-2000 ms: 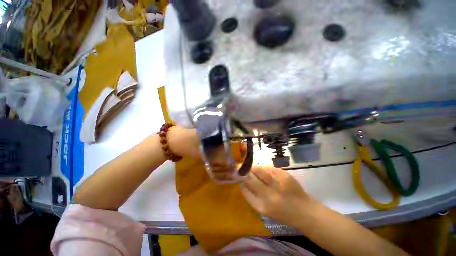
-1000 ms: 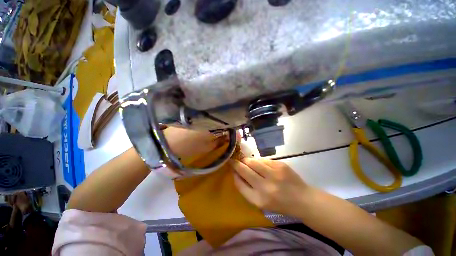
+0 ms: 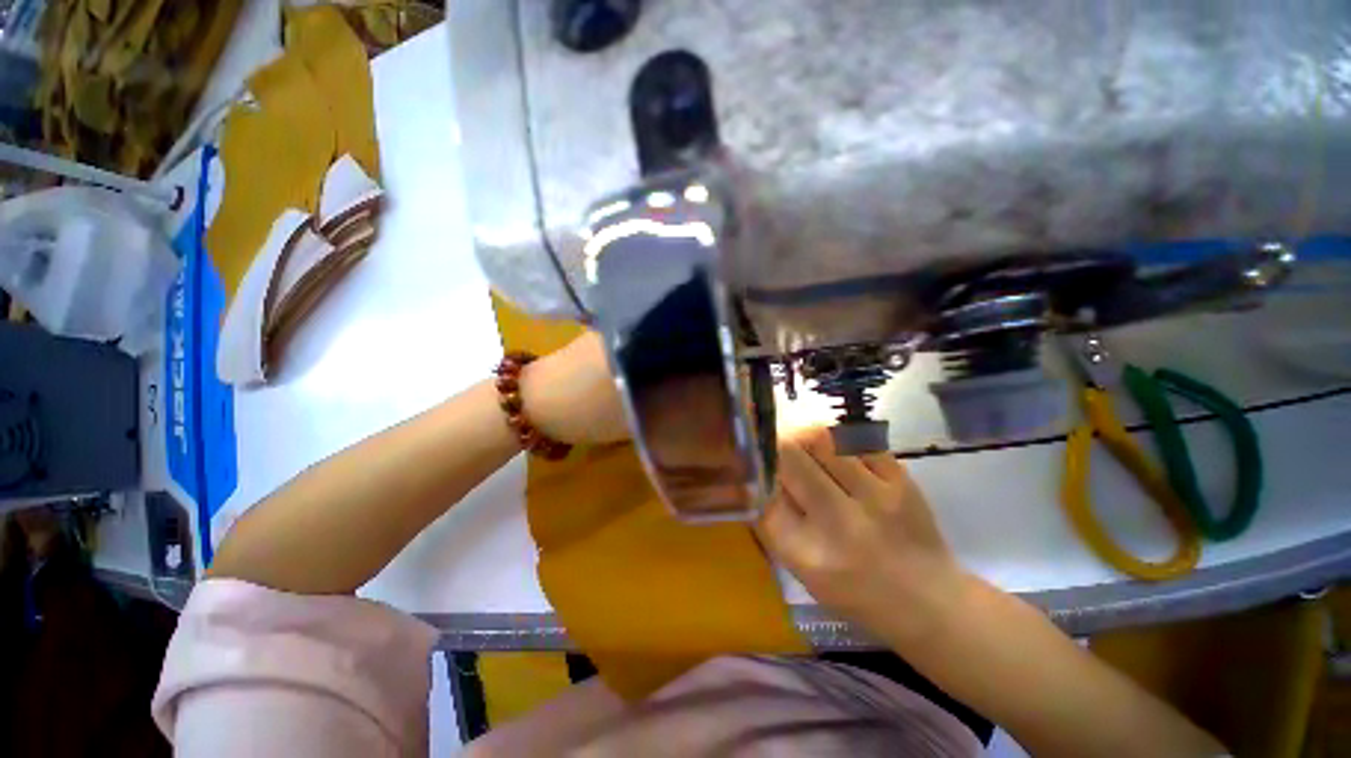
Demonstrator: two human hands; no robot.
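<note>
A mustard-yellow garment piece (image 3: 659, 585) runs from under the sewing machine head (image 3: 919, 148) down over the table's front edge. My left hand (image 3: 575, 393) lies on the cloth at the machine; its fingers are hidden behind the chrome take-up lever cover (image 3: 685, 356). My right hand (image 3: 859, 526) rests at the cloth's right edge, fingers bent, near the lit needle area. The needle and presser foot are hidden, so I cannot tell how the fingertips meet the cloth.
Scissors (image 3: 1148, 474) with yellow and green handles lie right of my right hand. Pale curved pieces (image 3: 304, 267) lie on yellow cloth (image 3: 289, 126) at the left. A blue strip lettered JACK (image 3: 193, 370) and a heap of yellow cloth (image 3: 111, 74) are further left.
The view has shifted, so the machine head and its cover appear further right than a second ago. My right hand's fingers are more bent. The yellow piece hangs in about the same place.
</note>
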